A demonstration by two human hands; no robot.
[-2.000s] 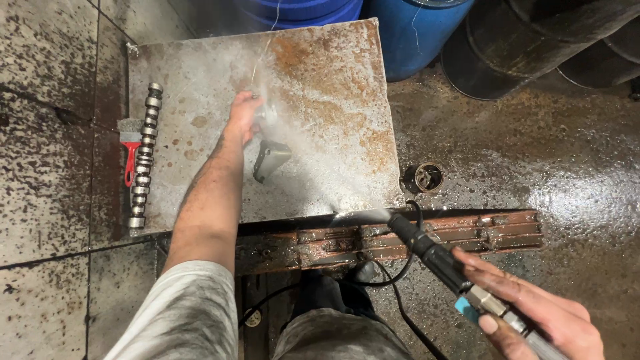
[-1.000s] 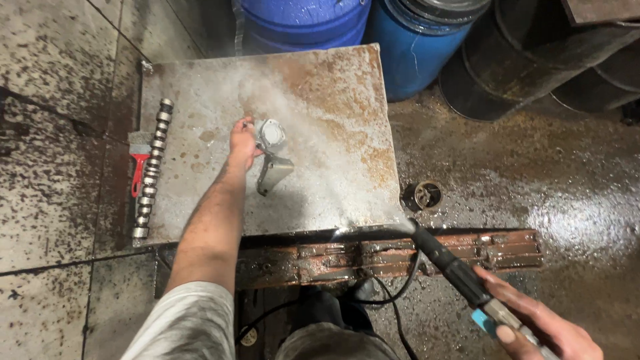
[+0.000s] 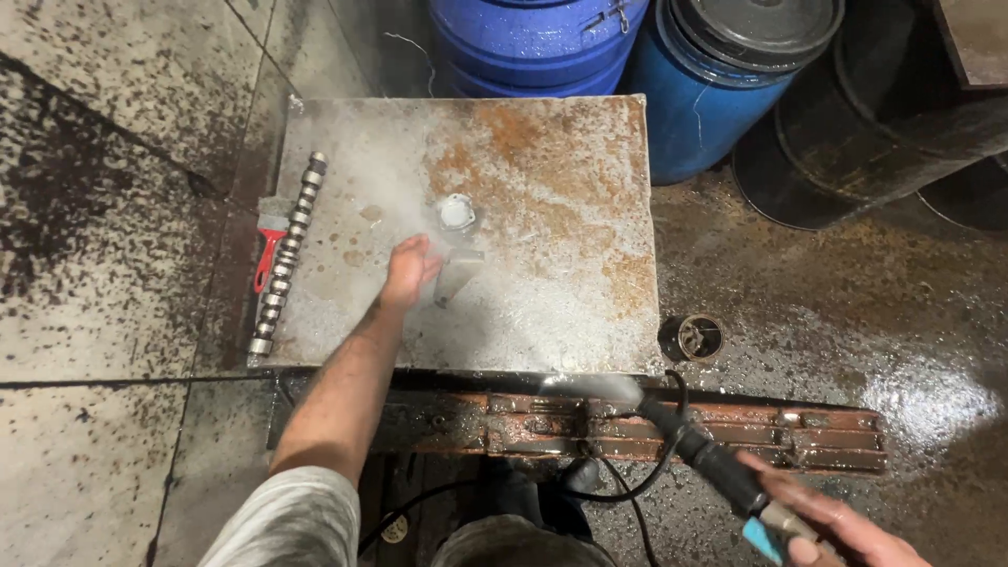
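Note:
My right hand (image 3: 835,512) grips a pressure-washer lance (image 3: 717,465) at the lower right, its nozzle pointing up-left and spraying over the rusty metal tabletop (image 3: 551,299). My left hand (image 3: 411,268) is over the tabletop with fingers apart, just left of a grey metal bracket-like part (image 3: 458,276) blurred by mist. Beyond that part lies a small round pale metal piece (image 3: 456,213), apart from my fingers. Along the tabletop's left side lies a camshaft (image 3: 288,256), with a red-handled paintbrush (image 3: 268,244) beside it.
Blue plastic drums (image 3: 535,47) and dark drums (image 3: 827,150) stand behind and at the right. A small round can (image 3: 699,339) is on the wet floor by the table's corner. A long reddish slatted piece (image 3: 709,433) runs along the near side, where a black hose (image 3: 622,496) loops.
My left hand has come away from the round metal piece, which it was touching a second ago. The lance in my right hand is still spraying.

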